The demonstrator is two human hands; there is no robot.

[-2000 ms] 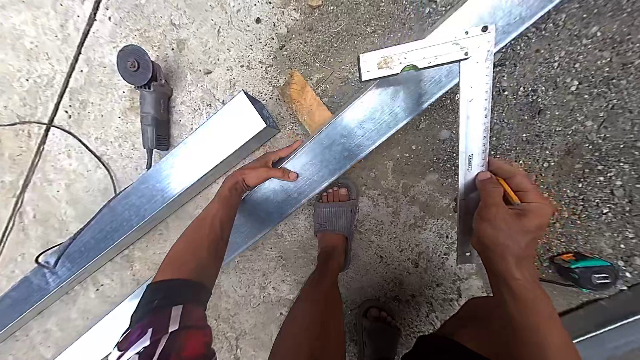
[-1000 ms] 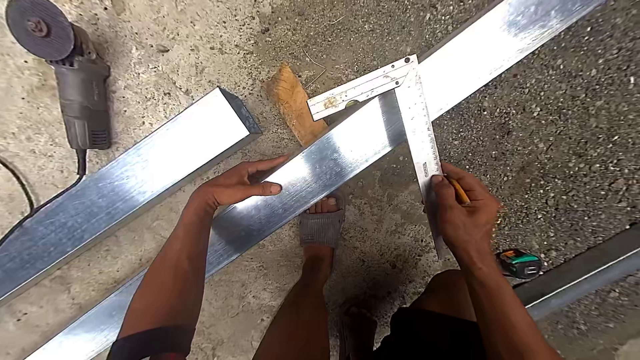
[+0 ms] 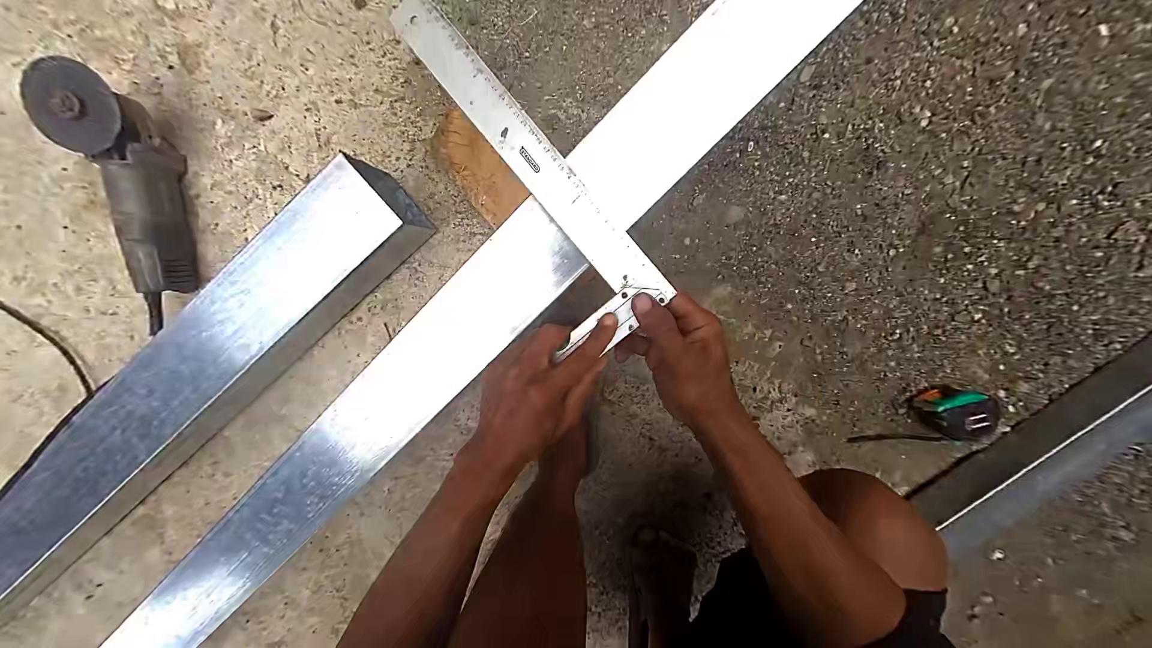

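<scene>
A metal try square (image 3: 549,171) lies with its ruled blade across a shiny galvanized steel tube (image 3: 504,283). Its short stock is at the tube's near edge, held from both sides. My left hand (image 3: 540,387) grips the stock, fingers over its top. My right hand (image 3: 679,351) holds the corner where stock and blade meet, thumb on top. Whether the pencil is still in my right hand is hidden. Under the tube, a piece of wood (image 3: 477,166) sticks out on the far side.
A second steel tube (image 3: 225,324) with an open end lies at left, beside an angle grinder (image 3: 148,207) and its cord (image 3: 54,337). A tape measure (image 3: 958,412) rests on the gravelly ground at right, near another metal length (image 3: 1035,459).
The square has been turned, its blade now across the tube and its stock on the near side. My left hand has moved from the tube onto the stock. The view is closer.
</scene>
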